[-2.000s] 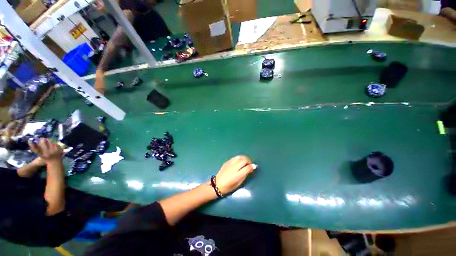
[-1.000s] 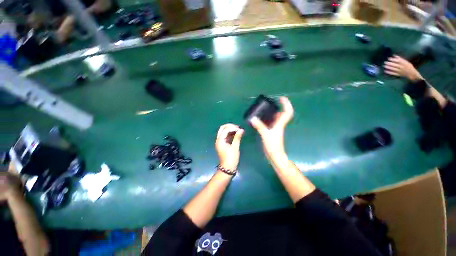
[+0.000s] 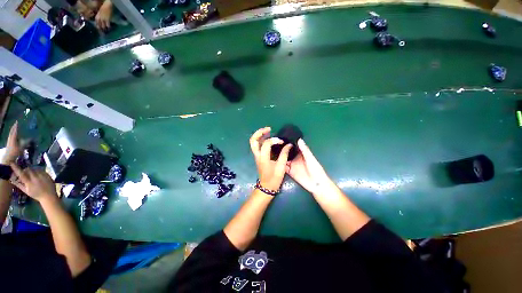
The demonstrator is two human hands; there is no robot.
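I hold a black cylindrical housing just above the green belt in front of me. My right hand grips it from below and the right. My left hand is at its near left side, with fingers bent against it and a dark bit at the fingertips; whether that bit is a separate fitting I cannot tell. A loose pile of glossy black fittings lies left of my hands. Another black housing lies on its side at the right.
A white scrap lies left of the pile. A black box with a silver face stands near a neighbour's hands. A black housing and small silver-blue pieces lie on the far lane. A white frame post crosses the left. An open carton is at lower right.
My hands have come together at the housing, which was held apart from my left hand. The neighbour's hand at the far right has left the view. The view has shifted.
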